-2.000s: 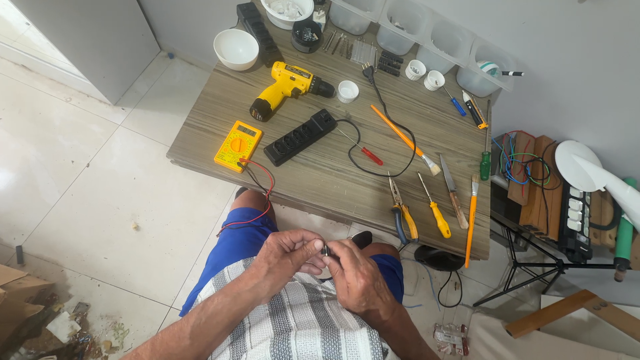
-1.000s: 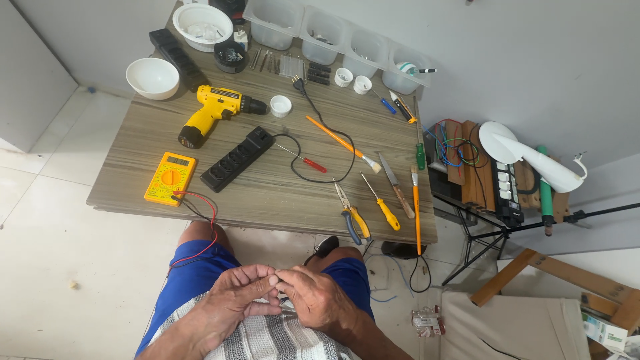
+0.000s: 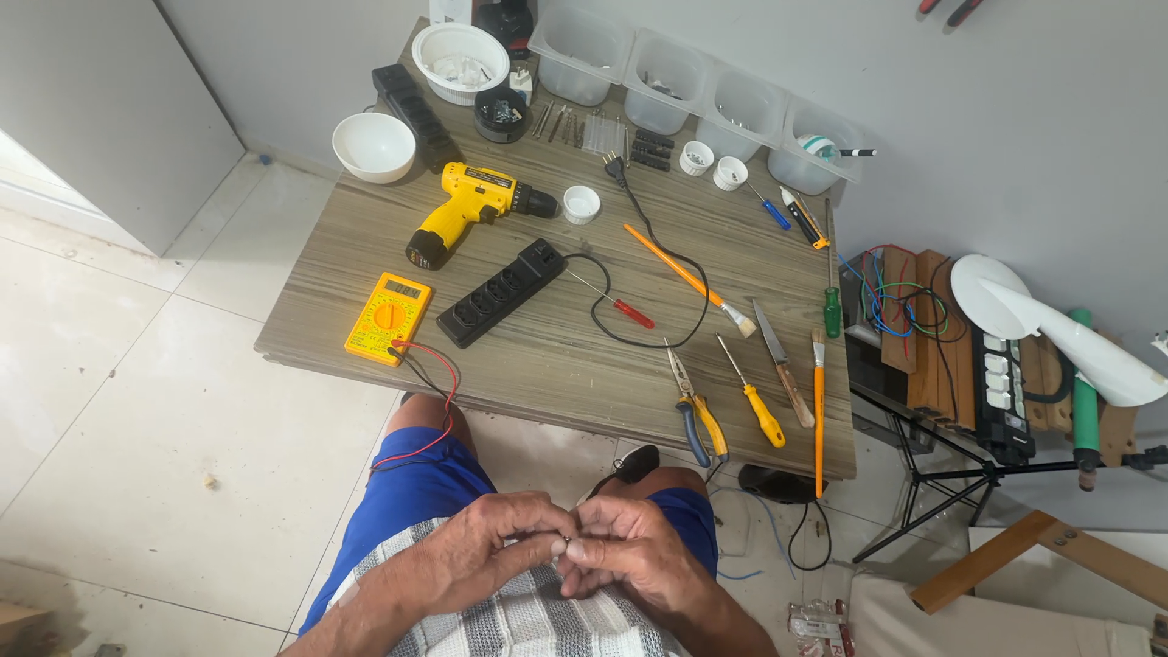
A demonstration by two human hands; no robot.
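Observation:
Over my lap, my left hand [image 3: 511,547] and my right hand [image 3: 620,547] meet at the fingertips and pinch a tiny dark item [image 3: 567,538], too small to identify. On the wooden table [image 3: 365,219] beyond them lie a black power strip [image 3: 500,292], a yellow cordless drill [image 3: 474,205] and a yellow digital multimeter [image 3: 390,318], its red lead trailing onto my left thigh. Long-nose pliers [image 3: 695,406], a yellow-handled screwdriver [image 3: 757,397], a knife [image 3: 783,365] and a paintbrush [image 3: 818,411] lie near the front right edge. A red screwdriver [image 3: 630,312] rests inside the strip's cord loop.
Clear plastic bins [image 3: 652,109] line the back edge, with a white bowl [image 3: 374,146] and a white tub [image 3: 461,59] at the back left. Small white cups [image 3: 581,204] hold parts. Right of the table, a white lamp [image 3: 1049,319] stands near a black tripod [image 3: 985,474].
The view has shifted. Both hands stay together over my lap throughout, with their fingers slightly rearranged around the small item. The tools on the table lie as before.

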